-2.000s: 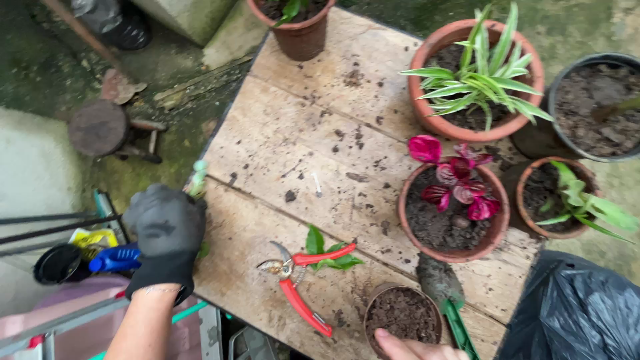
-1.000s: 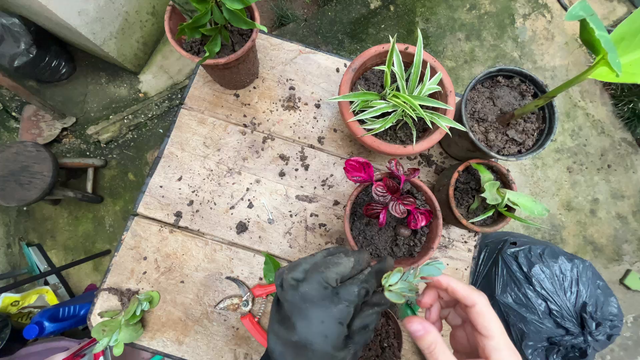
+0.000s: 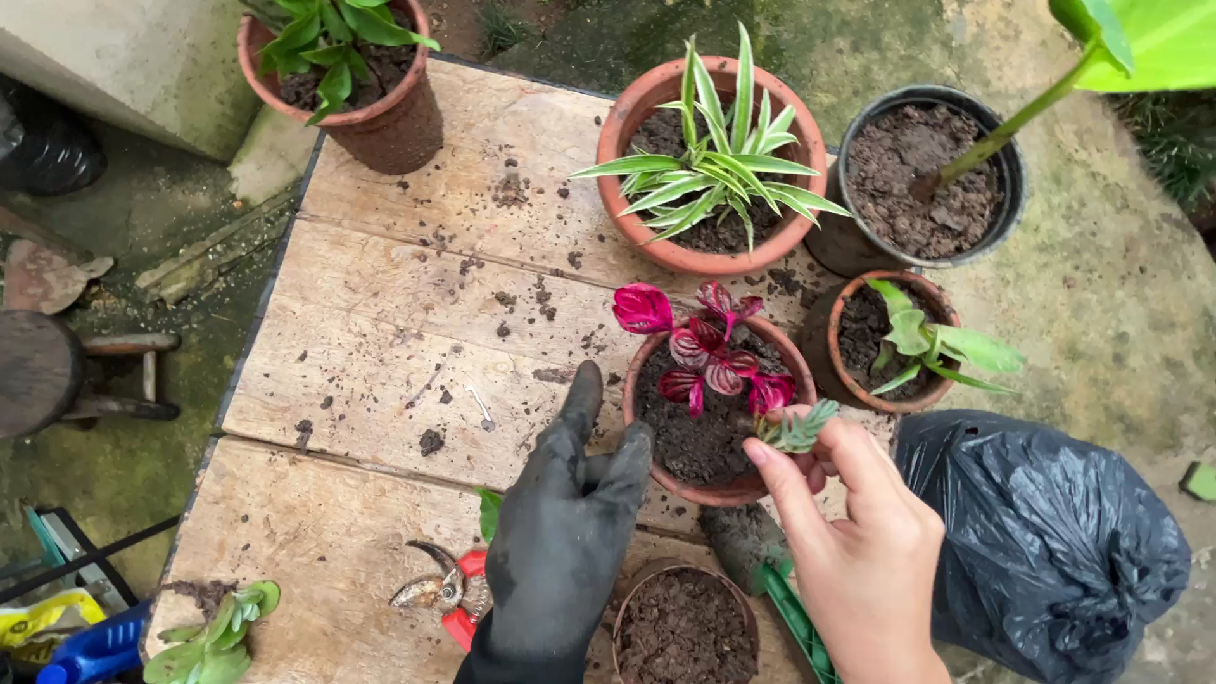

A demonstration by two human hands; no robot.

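Note:
Between the fingertips of my bare right hand [image 3: 850,518] is a small green plant cutting [image 3: 800,429], held over the right rim of a terracotta pot [image 3: 638,446] with a magenta-leaved plant [image 3: 708,356] in dark soil. My left hand [image 3: 570,532], in a black glove, has its thumb and fingers apart beside that pot's lower left rim, with nothing seen in it. Partly behind the glove lie red-handled pruning shears [image 3: 456,591]. Below the hands stands a small pot of soil [image 3: 686,622]. A trowel with a green handle [image 3: 793,617] lies partly under my right hand.
A spider plant in a terracotta pot [image 3: 617,209], a black pot [image 3: 1012,190] with a tall stem, and a smaller potted plant [image 3: 841,366] stand at the right. A black plastic bag [image 3: 1035,532] bulges below them. A potted plant [image 3: 394,133] and a succulent cutting [image 3: 214,636] sit at the table's left.
My right hand with the cutting is now over the magenta plant's pot. My gloved left hand, beside the cutting one second ago, is now apart from it, left of that pot.

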